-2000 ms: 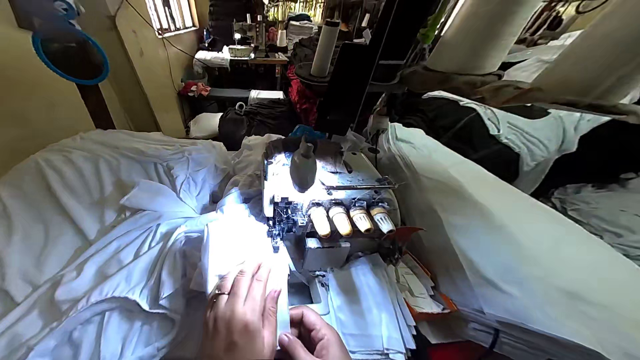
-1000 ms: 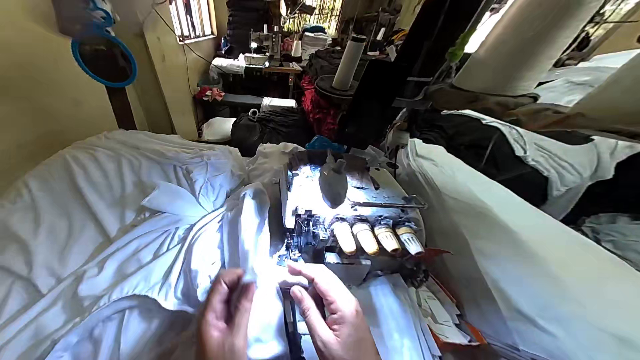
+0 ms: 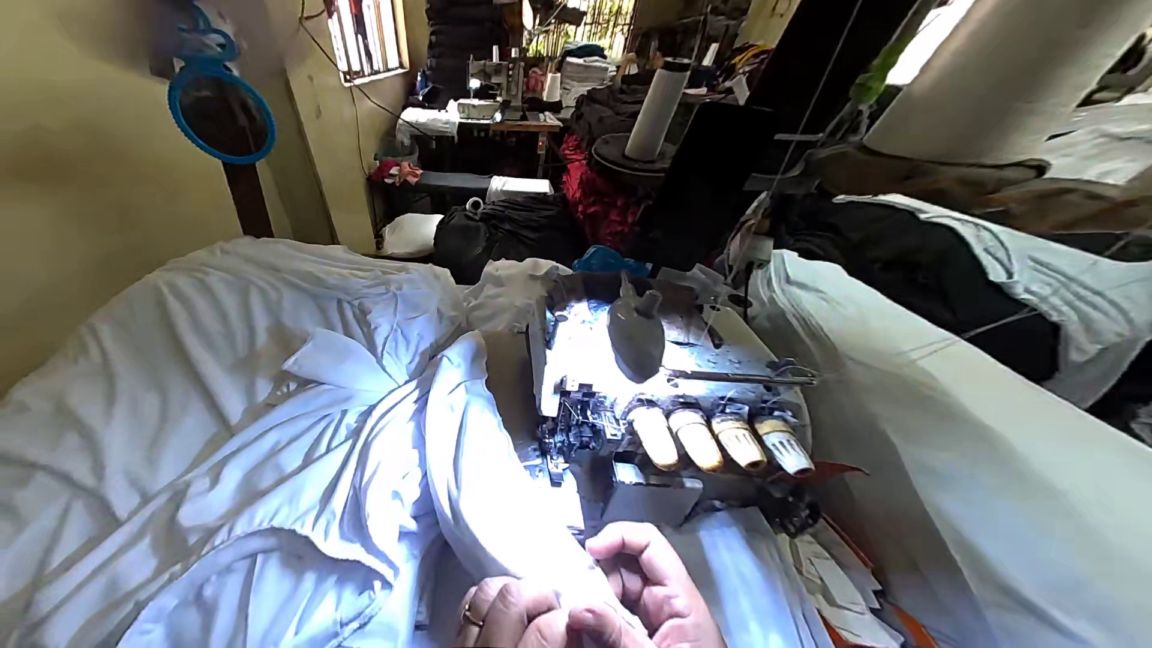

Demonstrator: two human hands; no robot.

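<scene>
An overlock sewing machine (image 3: 666,360) stands in the middle, its needle area brightly lit and several tension knobs (image 3: 720,438) along its front. A strip of white fabric (image 3: 504,504) runs down beside the needle area to both hands at the bottom edge. My left hand (image 3: 517,612), with a ring on one finger, pinches this fabric. My right hand (image 3: 652,585) grips the fabric's edge close beside it, fingers curled. Stacked white fabric pieces (image 3: 733,567) lie right of my right hand. A large heap of white cloth (image 3: 225,405) spreads over the left side.
A long white cloth (image 3: 972,468) slopes along the right. A thread cone (image 3: 660,108) stands behind the machine, near a black bag (image 3: 504,234). A blue-framed mirror (image 3: 221,110) hangs at the left wall. Paper scraps (image 3: 832,576) lie at the lower right.
The fabric, flat beside the needle under my left hand two seconds ago, now hangs as a folded strip between both hands. Both hands have come together lower down, below the needle area. The view has shifted.
</scene>
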